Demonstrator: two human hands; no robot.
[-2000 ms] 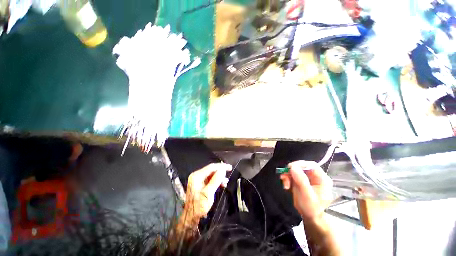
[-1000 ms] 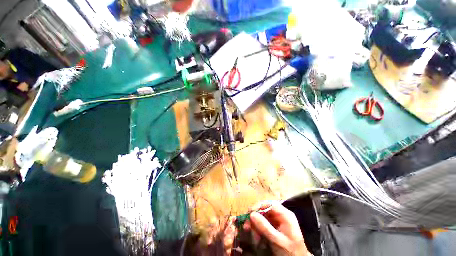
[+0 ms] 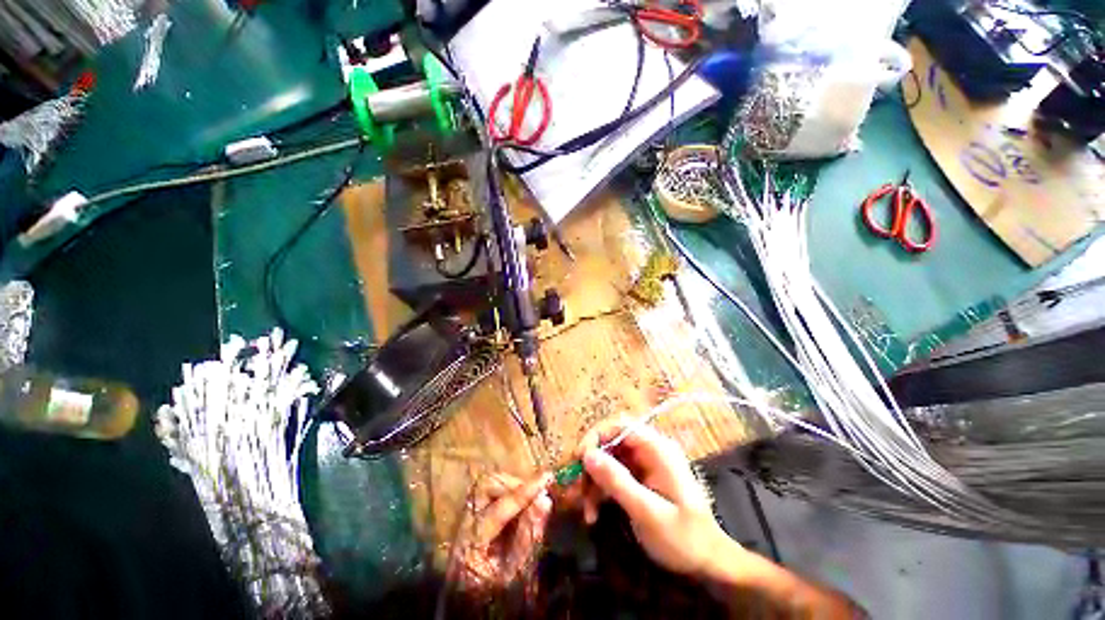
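My right hand (image 3: 648,491) pinches a small green circuit board (image 3: 568,471) at the end of a white cable (image 3: 697,397), which runs off to the right. My left hand (image 3: 503,518) is at the board's left end with fingertips closed together; what it pinches is too small to tell. The soldering iron (image 3: 511,273) is clamped with its tip pointing down toward me, just above the board. Whether tip and board touch cannot be told.
A black fan (image 3: 394,382) lies left of the iron, a brass-coloured mechanism (image 3: 439,208) behind it. White-ended cables (image 3: 242,448) lie left; a long white cable bundle (image 3: 809,309) hangs off right. A round tub (image 3: 688,182), yellow clump (image 3: 654,279) and red-handled scissors (image 3: 899,216) are at right.
The view has tilted up from my lap to the bench. My hands have come together at the wooden board's front edge, and the green board is now just below the iron tip.
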